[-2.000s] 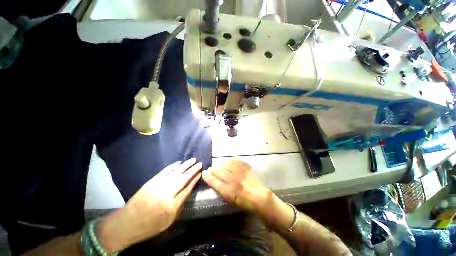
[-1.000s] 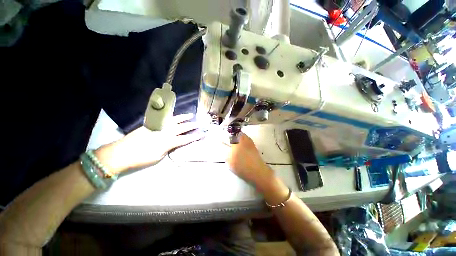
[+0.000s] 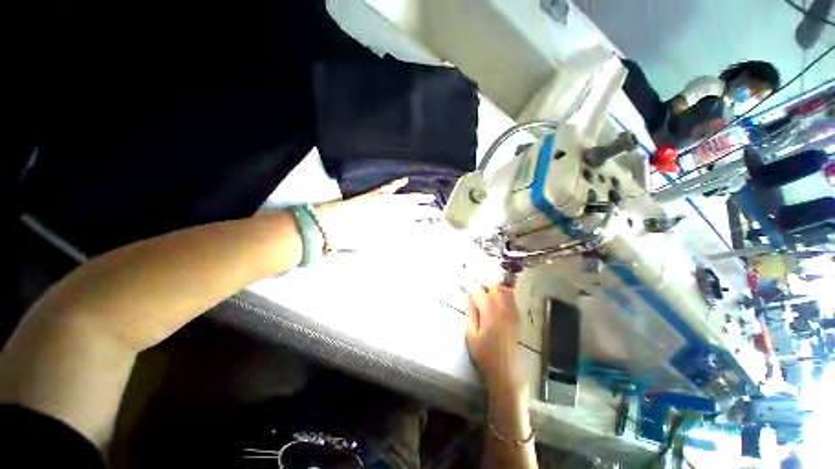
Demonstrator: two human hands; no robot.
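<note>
The large navy-black garment panel (image 3: pixel 394 114) lies at the upper left and behind the sewing machine's left end. The white sewing machine head (image 3: pixel 549 183) has a blue stripe, and its cream lamp (image 3: pixel 469 197) hangs left of the needle. My left hand (image 3: pixel 389 220) lies palm down with fingers apart at the panel's near edge, partly washed out by glare. My right hand (image 3: pixel 494 316) has its fingertips at the presser foot area (image 3: pixel 504 266). Glare and blur hide whether the fingertips hold anything. Any cloth under the needle is not clear.
A black phone (image 3: pixel 560 353) lies on the white table (image 3: pixel 366 330) right of my right hand. A short black tool (image 3: pixel 623 414) and blue items (image 3: pixel 673 408) lie farther right. Another person (image 3: pixel 723 105) is at the upper right, behind the machine.
The view has turned and tilted. The dark panel has moved back and left from the table's front. Both hands have moved from its near edge, the right up to the needle area, the left farther back.
</note>
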